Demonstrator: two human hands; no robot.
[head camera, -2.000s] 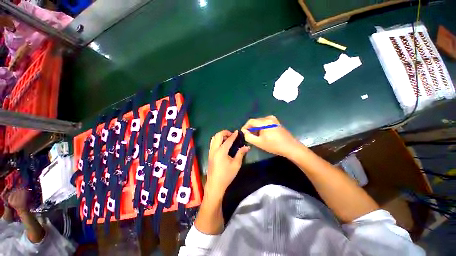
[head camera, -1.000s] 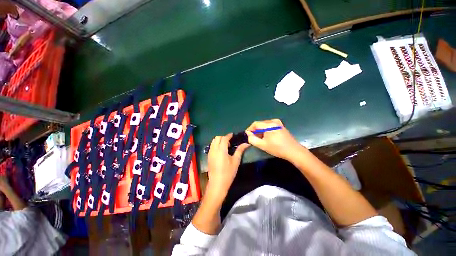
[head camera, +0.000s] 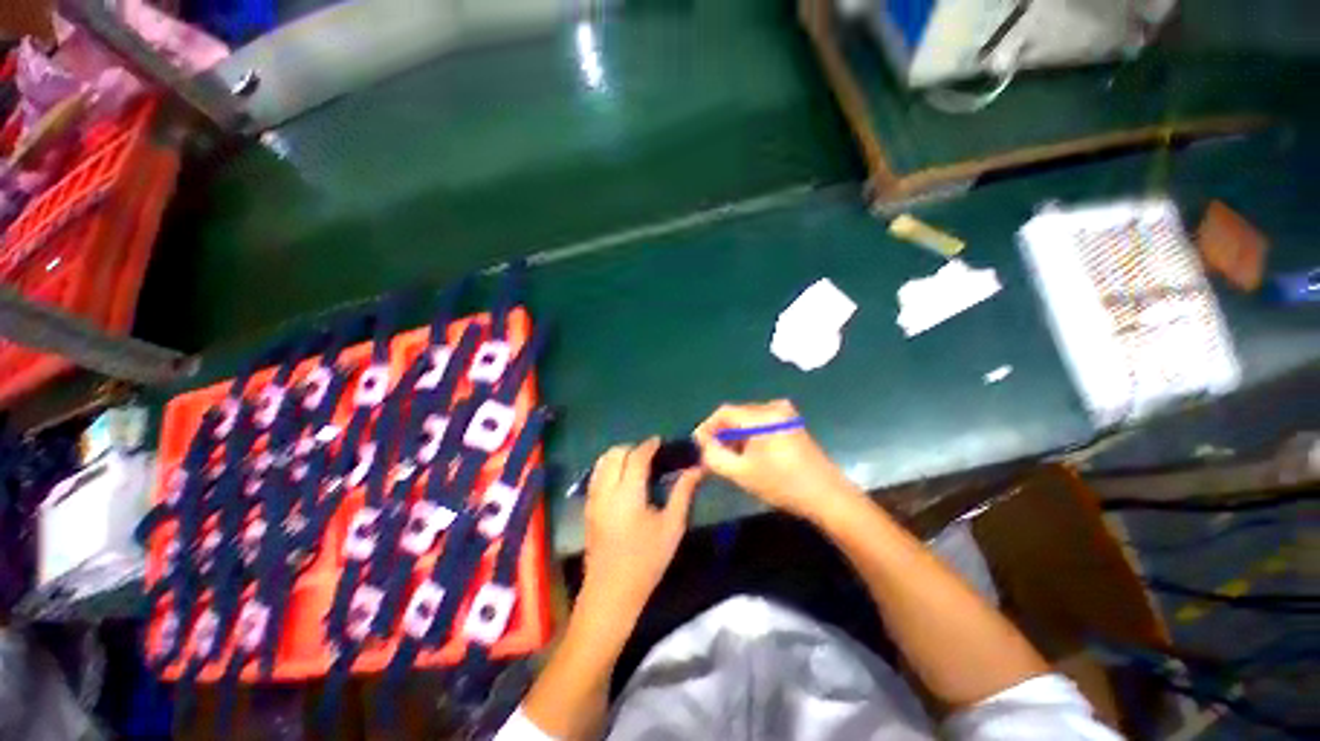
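My left hand (head camera: 631, 507) holds a small dark watch (head camera: 672, 460) between thumb and fingers, above the front edge of the bench. My right hand (head camera: 767, 460) grips a thin blue pen-like tool (head camera: 759, 430) and touches the right end of the watch with its fingertips. The tool's tip is hidden by the fingers. Left of my hands, an orange-red tray (head camera: 539, 579) holds rows of dark watches, many with white square pieces (head camera: 489, 427). The frame is somewhat blurred.
Two white paper pieces (head camera: 814, 324) (head camera: 948, 297), a yellow-tan stick (head camera: 927, 235) and a white sheet pack (head camera: 1064, 311) lie on the green bench (head camera: 652, 333). An orange-brown block (head camera: 1232, 245) is far right, a white instrument (head camera: 1013, 36) at the top, a red crate (head camera: 87, 246) at left, a carton (head camera: 1064, 565) below.
The view has tilted, so the bench things sit lower and the instrument shows at the top. Both hands still hold the watch and tool. The other person's arm at the left has left view.
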